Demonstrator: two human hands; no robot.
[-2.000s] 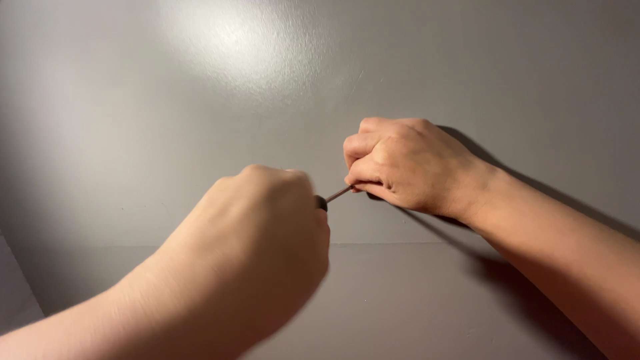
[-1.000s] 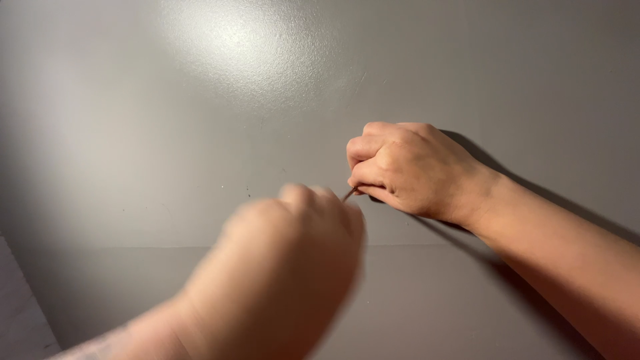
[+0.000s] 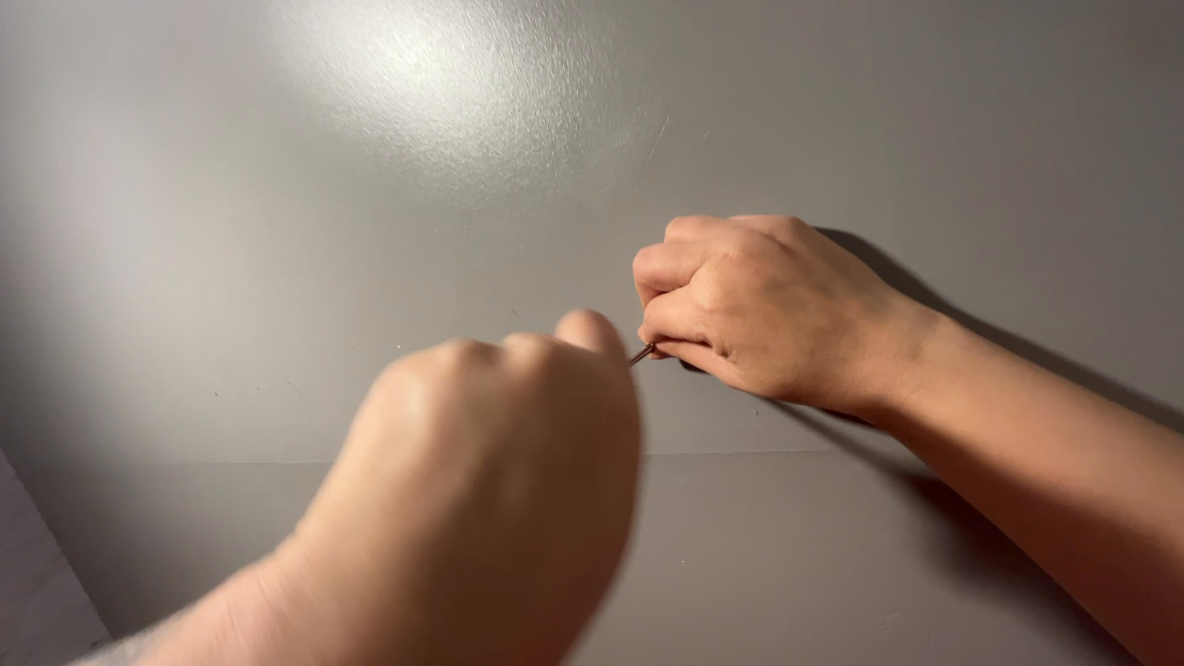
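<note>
My left hand (image 3: 499, 462), blurred, is closed in a fist with the thumb on top, low in the middle of the view. A thin metal rod (image 3: 641, 353), like the shaft of a hand tool, runs from behind this fist up to the fingers of my right hand (image 3: 768, 305). The right hand is curled close above the grey surface; its fingertips pinch something at the rod's end that I cannot make out. A small dark part (image 3: 691, 367) shows just under the right hand. The handle end of the rod is hidden by my left fist.
Under both hands lies a smooth grey surface (image 3: 758, 518) with a thin seam across its lower part and glare at the top. A pale, marble-like piece (image 3: 37, 573) shows at the lower left edge. Shadows fall beside my right arm.
My left fist has turned and shifted about the rod; two seconds ago a dark handle end showed at its fingers, now hidden. My right hand stays nearly in place.
</note>
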